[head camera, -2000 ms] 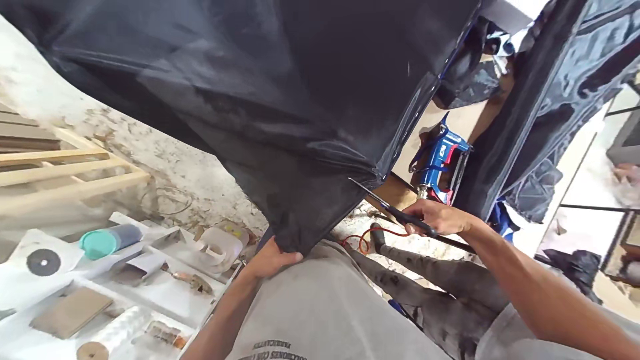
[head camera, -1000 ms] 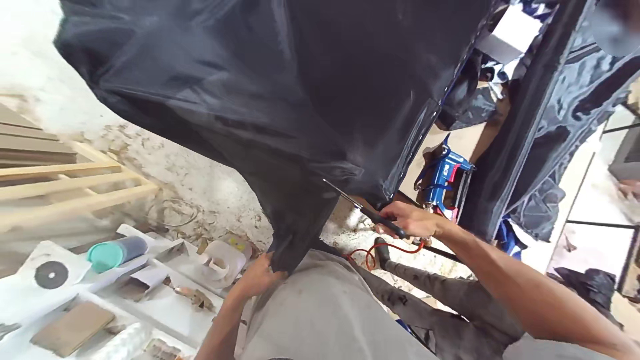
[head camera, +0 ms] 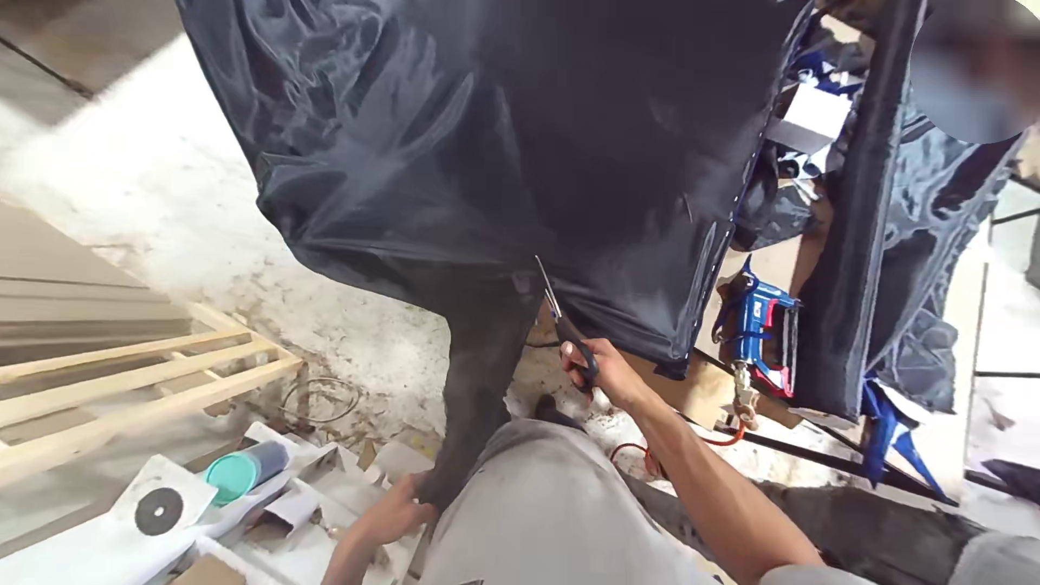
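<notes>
A large sheet of black fabric (head camera: pixel 617 146) covers a flat, box-like piece in front of me. My right hand (head camera: pixel 597 366) grips the black handles of a pair of scissors (head camera: pixel 569 329), whose blades lie at the fabric's near edge. A loose strip of the fabric (head camera: pixel 483 366) hangs down toward me from that edge. Its lower end is held in my left hand (head camera: pixel 398 512), beside my leg. The blades look nearly together; how far apart they are is hard to tell.
A blue pneumatic stapler (head camera: pixel 756 325) with an orange air hose lies at the right, by another black-covered piece (head camera: pixel 857 219). Wooden slats (head camera: pixel 146 382) stand at the left. Lower left, a white tray (head camera: pixel 89 540) holds a teal-lidded container (head camera: pixel 244 471) and a black disc (head camera: pixel 158 511).
The scissors have moved leftward along the fabric's near edge. The loose strip hangs more separate from the covered corner, and my left hand has moved lower with it.
</notes>
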